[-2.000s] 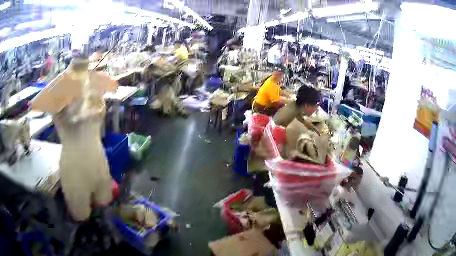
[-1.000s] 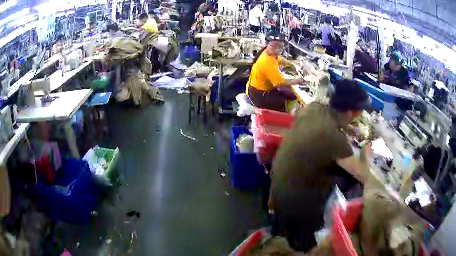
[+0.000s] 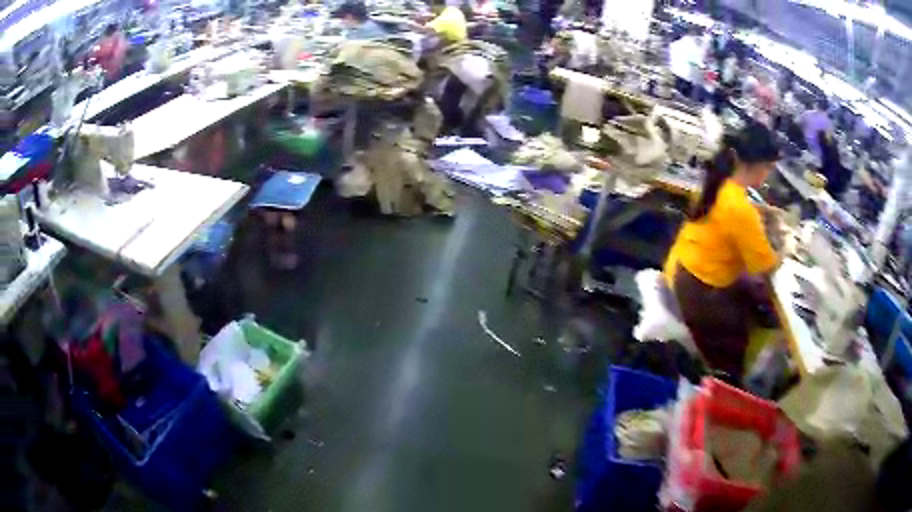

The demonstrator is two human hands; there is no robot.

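Observation:
Neither of my hands is in the picture. Nearest in front of me is the dark green floor (image 3: 400, 350) of an aisle. At the lower left a green crate (image 3: 275, 385) holds white material, beside a blue crate (image 3: 180, 430) with red and dark cloth near it. At the lower right a red crate (image 3: 740, 440) with khaki pieces stands beside a blue crate (image 3: 625, 470) that also holds some cloth.
A white sewing table (image 3: 160, 215) with a cream machine (image 3: 105, 150) stands left, beside a blue-topped stool (image 3: 287, 190). Khaki heaps (image 3: 395, 170) and white sheets (image 3: 480, 170) lie ahead. A person in orange (image 3: 725, 235) stands right, at a table. A white strip (image 3: 498, 335) lies on the floor.
The view has moved forward along the aisle. The mannequin seen two seconds ago and the person in brown beside the red crates are out of view. The person in orange appears nearer and further right.

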